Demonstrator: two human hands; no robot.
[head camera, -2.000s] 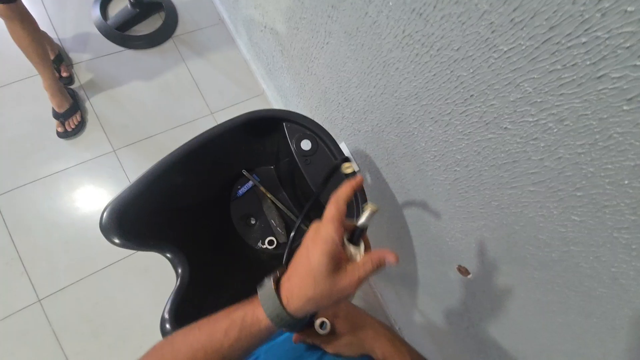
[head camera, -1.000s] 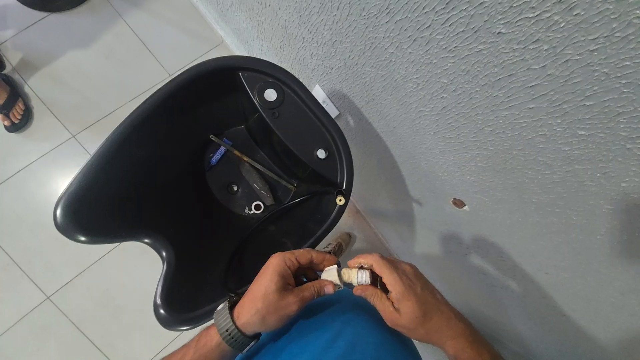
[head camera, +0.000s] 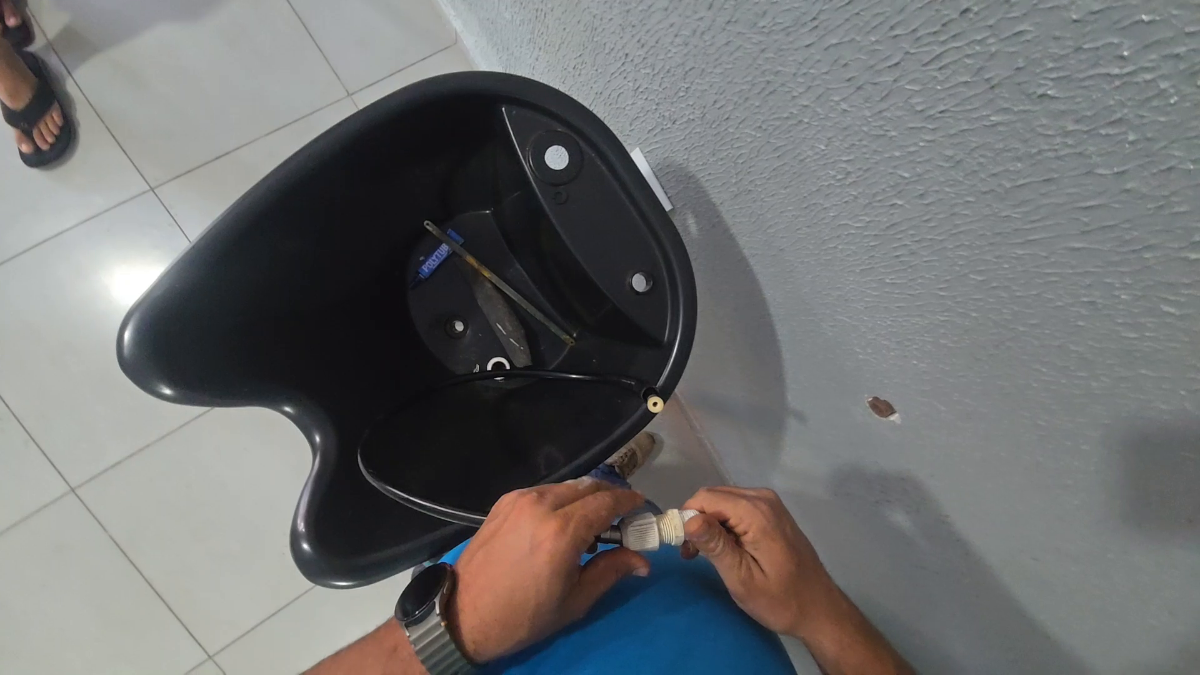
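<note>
My left hand, with a watch on the wrist, holds a white ribbed plastic nut on the end of a black hose. My right hand grips the far end of a white threaded fitting that meets the nut. The hose loops over the black shampoo basin, and its brass-coloured end fitting lies at the basin's rim. Inside the basin are a hacksaw blade, a blue-labelled packet, a white ring and a flat grey piece.
A textured grey wall with a small chipped hole stands to the right. White floor tiles lie at the left. A person's sandalled foot is at the upper left. My shoe shows beyond the basin's edge.
Both hands remain near my lap with the white fittings. The black hose now loops across the basin's near side, where it did not show a second ago. The view has shifted.
</note>
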